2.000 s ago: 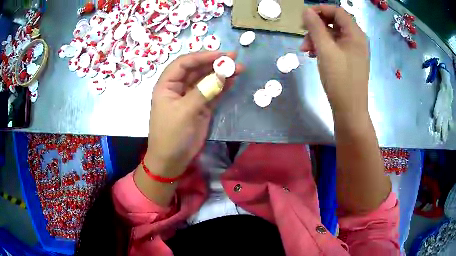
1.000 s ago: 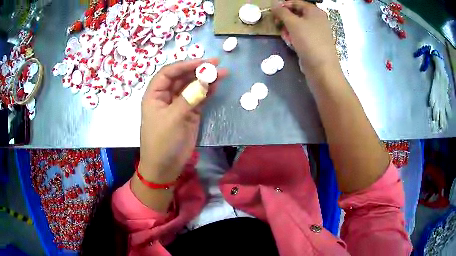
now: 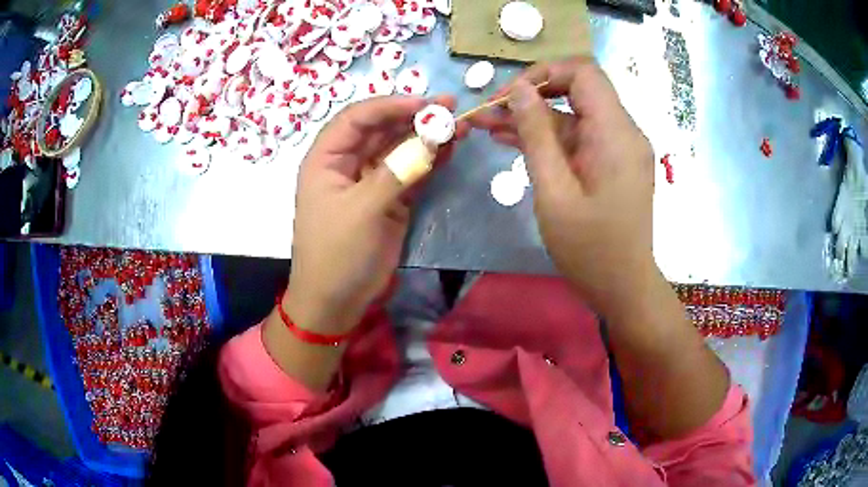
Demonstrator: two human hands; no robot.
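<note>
My left hand (image 3: 357, 181), with a pale yellow wrap (image 3: 408, 161) on the thumb, holds a white disc (image 3: 435, 124) with a small red part on its face. My right hand (image 3: 585, 171) holds a thin yellow-tan stick (image 3: 495, 101), its tip at the right edge of the disc. Whether the tip touches is too small to tell. A white glue blob (image 3: 521, 20) sits on the brown cardboard pad (image 3: 466, 38). A loose white disc (image 3: 479, 75) lies below the pad. Another (image 3: 508, 187) lies beside my right hand, overlapping one partly hidden by it.
A large heap of white discs with red patches (image 3: 257, 76) lies at the left. A tan ring (image 3: 93, 112) is far left. Small red parts (image 3: 668, 169) lie right of my right hand. A white glove (image 3: 846, 204) is far right. Blue bins (image 3: 214, 285) stand below the bench edge.
My right hand has come down from the glue blob towards my left hand, bringing the stick to the disc. It now covers some loose discs. My left hand still holds the disc.
</note>
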